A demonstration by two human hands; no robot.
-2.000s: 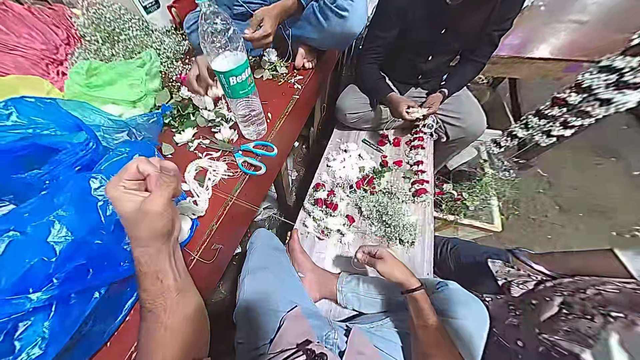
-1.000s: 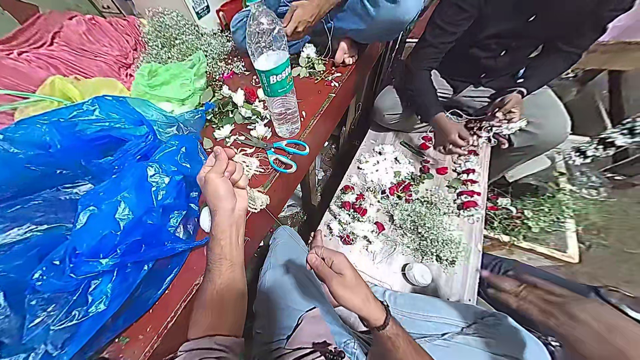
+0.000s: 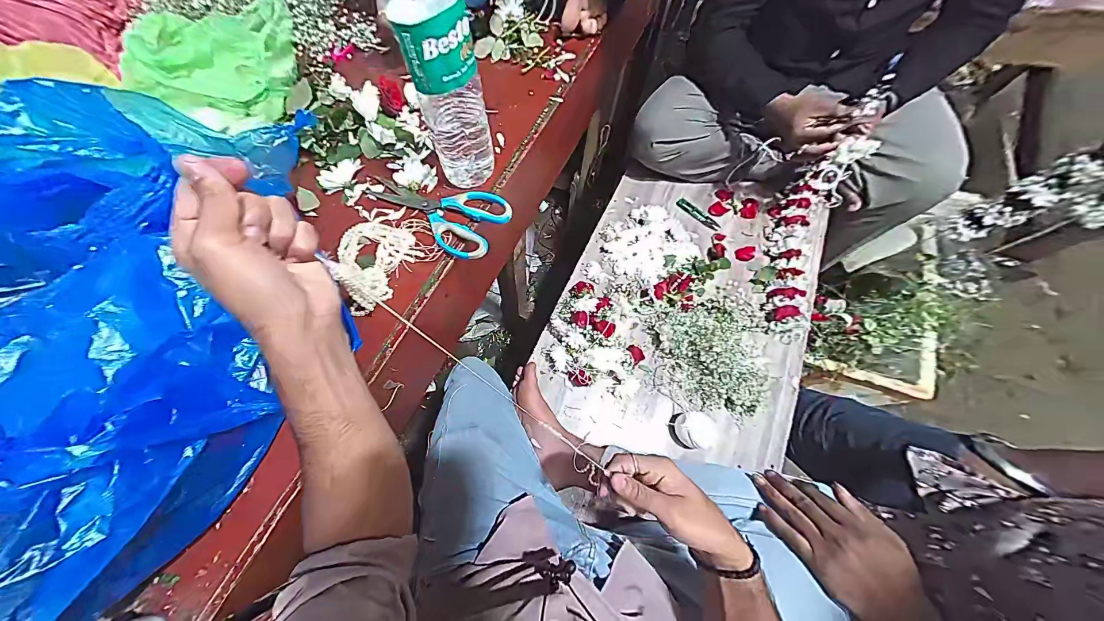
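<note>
My left hand (image 3: 246, 246) is raised beside a blue plastic bag (image 3: 95, 345), its fingers curled; whether it grips the string cannot be told. A thin string (image 3: 457, 358) runs from near that hand's wrist down to my right hand (image 3: 660, 492), which pinches it between thumb and fingers over my lap. A bundle of cream string (image 3: 371, 263) lies on the red bench beside blue-handled scissors (image 3: 457, 216). Red and white flower heads (image 3: 595, 328) and a pile of baby's breath (image 3: 711, 358) lie on a pale board in front of me.
A water bottle (image 3: 453, 112) stands on the red bench (image 3: 535, 147) near loose white flowers. Across the board, a person's hands (image 3: 815, 121) hold part of a garland (image 3: 785, 259). Another person's hand (image 3: 841, 535) rests by my right knee. A small white spool or cup (image 3: 693, 429) is on the board.
The other person's hand at the right has moved left to my knee. My right hand still holds string over my lap. The view has shifted and come closer.
</note>
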